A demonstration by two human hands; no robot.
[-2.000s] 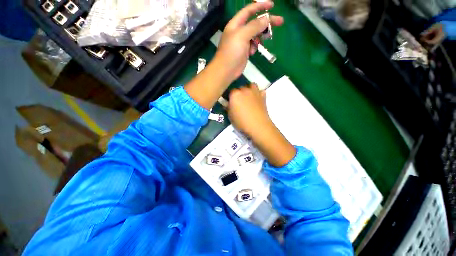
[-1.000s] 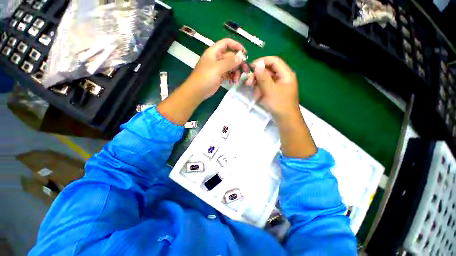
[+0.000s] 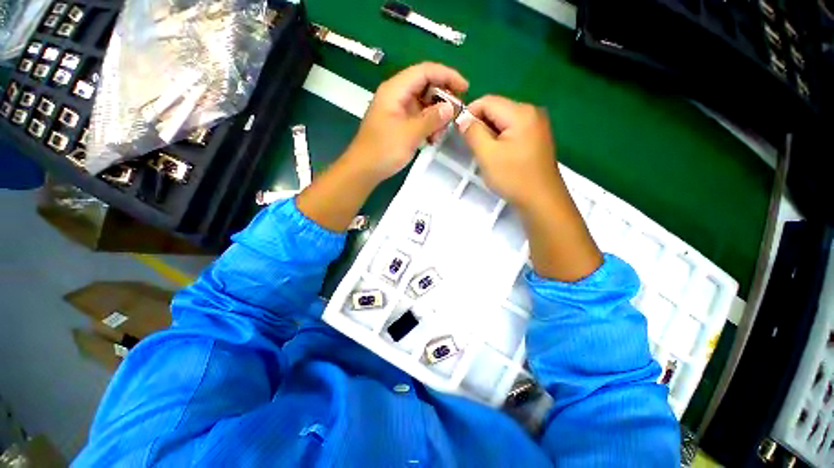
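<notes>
My left hand (image 3: 402, 119) and my right hand (image 3: 512, 146) meet at the fingertips above the far corner of the white blister tray (image 3: 475, 366). My left fingers pinch a small silver and pale module (image 3: 446, 97). My right thumb and finger touch its near end and seem to grip a tiny pale piece; the exact hold is too small to tell. Several small framed modules (image 3: 395, 266) with dark centres lie in the tray. A plain black-faced unit (image 3: 402, 324) lies among them.
Strips with units attached (image 3: 347, 43) lie on the green mat (image 3: 512, 73). A clear bag of pale strips (image 3: 174, 78) rests on the black parts tray (image 3: 206, 192) at the left. More dark trays (image 3: 640, 37) stand at the upper right. A filled white tray (image 3: 814, 393) is at the right edge.
Both hands have come together over the white tray, after my left hand reached out over the mat. One more framed module shows in the tray than two seconds ago.
</notes>
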